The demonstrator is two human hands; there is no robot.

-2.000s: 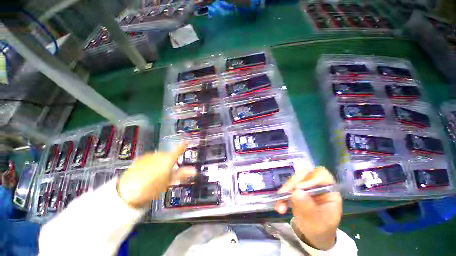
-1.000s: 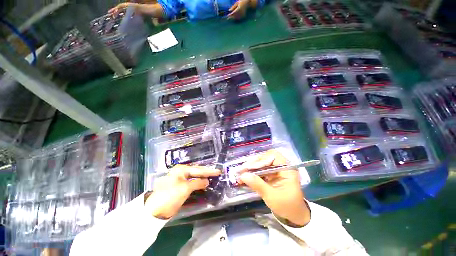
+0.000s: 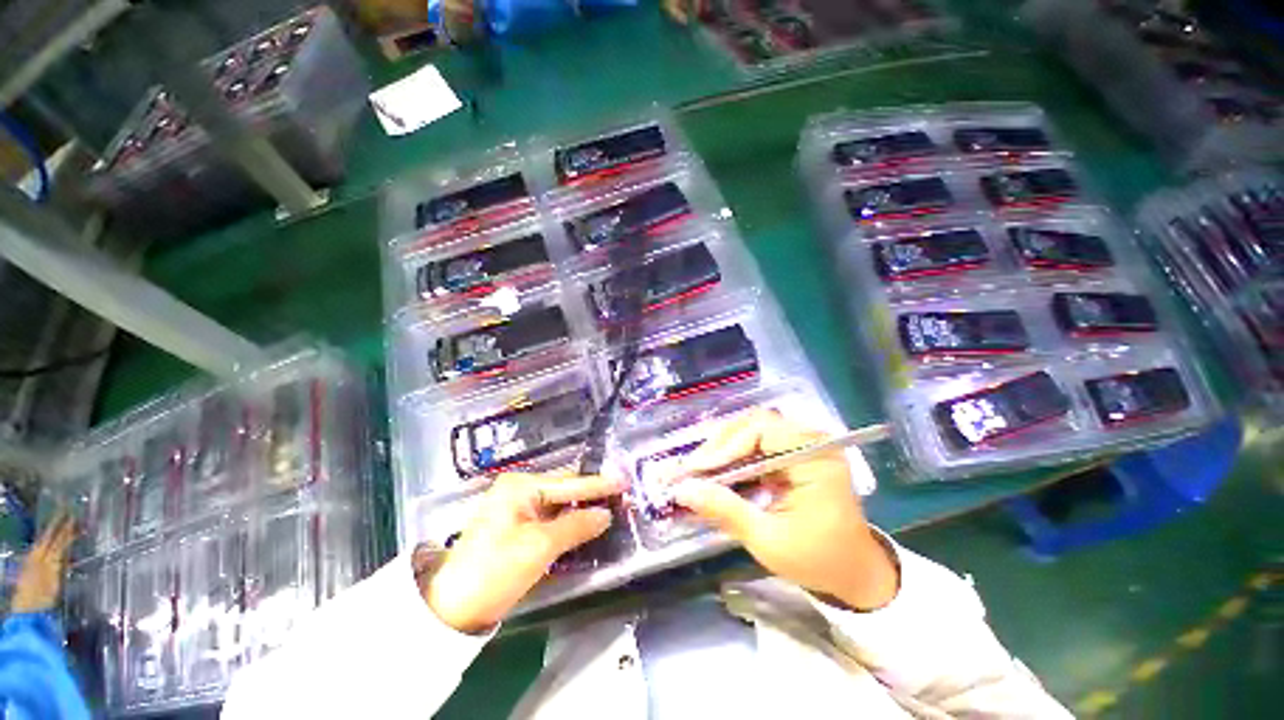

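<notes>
A clear plastic tray [image 3: 408,338] with two columns of half-assembled phones lies in front of me. A long dark adhesive strip [image 3: 615,359] runs down over its middle. My left hand [image 3: 514,546] holds the strip's near end between thumb and fingers. My right hand [image 3: 789,518] holds thin pale tweezers [image 3: 845,440] that point away to the right. Its fingertips are over a phone [image 3: 659,476] in the near right pocket and cover part of it. The phone in the near left pocket is mostly hidden by my left hand.
A second phone tray [image 3: 901,422] stands to the right, with a blue stool [image 3: 1127,492] below. A tray stack [image 3: 225,563] is at the left, with another person's hand [image 3: 49,563] at its edge. White paper [image 3: 414,100] and more trays lie at the back. A metal upright crosses the upper left.
My left hand came down onto the strip's near end, and my right hand moved left to meet it. The left stack now has clear trays over its phones. Another person's hand appeared there.
</notes>
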